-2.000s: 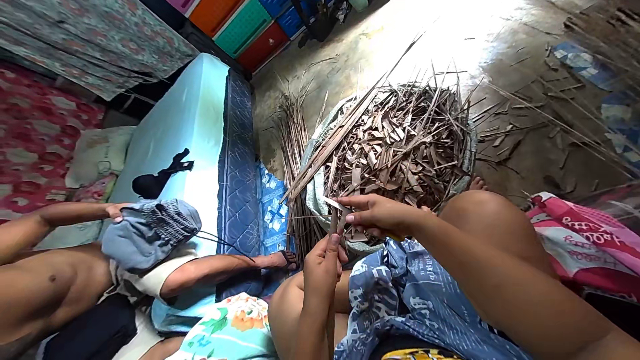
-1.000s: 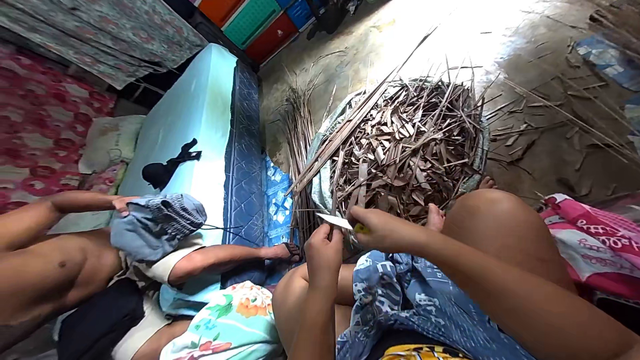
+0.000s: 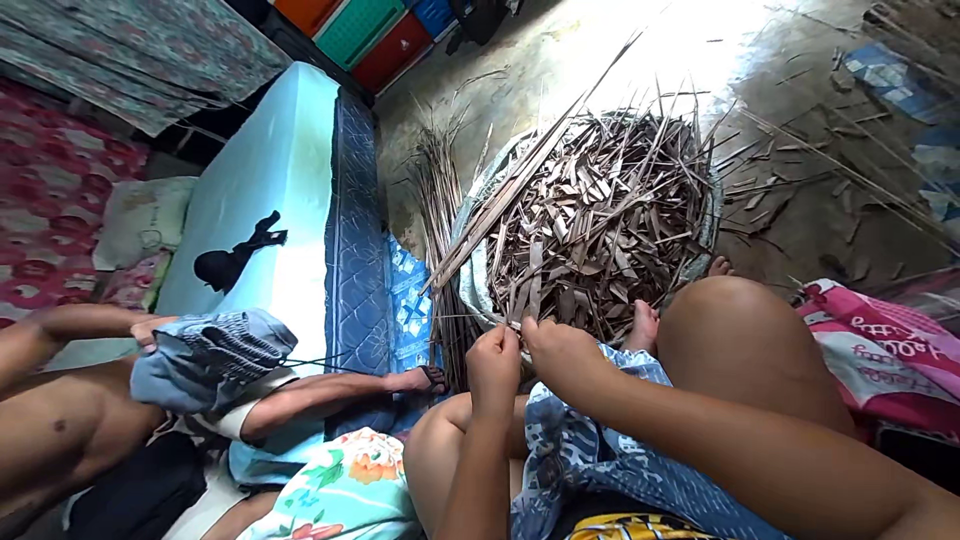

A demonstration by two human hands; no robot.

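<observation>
My left hand (image 3: 495,360) is closed with finger and thumb pinched on a thin strip, close to the near rim of a large round sack (image 3: 478,281). Touching or almost touching it, my right hand (image 3: 555,345) also pinches at the thin strip; whether it still holds the pale blade seen before is hidden. The sack is full of short cut pieces of dry brown leaf (image 3: 592,217). Long dry leaf strips (image 3: 517,176) lie slantwise across its left side. A bundle of long thin strips (image 3: 442,195) lies on the floor left of the sack.
At the left a person holds a grey-blue garment (image 3: 214,360), one foot near the bundle. Behind stands a mattress (image 3: 356,225) with a dark item on top. Leaf scraps (image 3: 780,195) litter the concrete floor on the right, and a pink printed bag (image 3: 885,345) lies beside my knee.
The pale blade and yellow handle seen in my right hand a second ago no longer show. My hands have come together at the sack's near rim.
</observation>
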